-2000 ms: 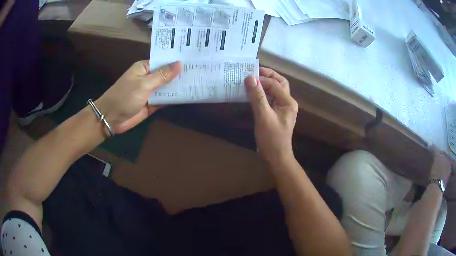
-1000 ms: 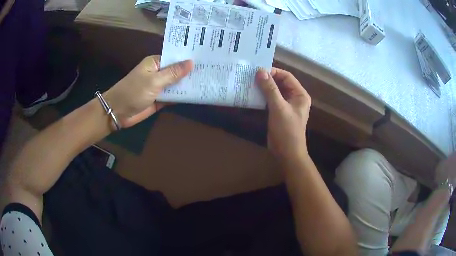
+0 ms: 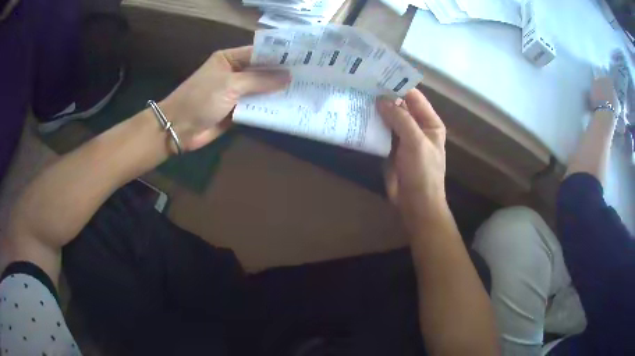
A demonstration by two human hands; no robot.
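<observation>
A white printed instruction leaflet (image 3: 313, 115) is held above the lap between my two bare hands. Its upper part, with short black heading bars, is bent over towards me; the lower part hangs flat with dense small print. My left hand (image 3: 216, 94) grips the left edge, thumb on the front. My right hand (image 3: 414, 142) grips the right edge, thumb on the front, near the bend. The fingers behind the paper are mostly hidden.
A pile of folded leaflets (image 3: 296, 10) lies on the carton edge ahead. More papers (image 3: 480, 8) and a small product box (image 3: 539, 49) lie on the white board (image 3: 473, 62). Another person's arm (image 3: 588, 142) reaches over the board at right. A smartphone (image 3: 161, 202) lies by my left knee.
The leaflet's top has bent down towards me from nearly flat. My hands have shifted slightly right in view. The other person's arm has moved up onto the board.
</observation>
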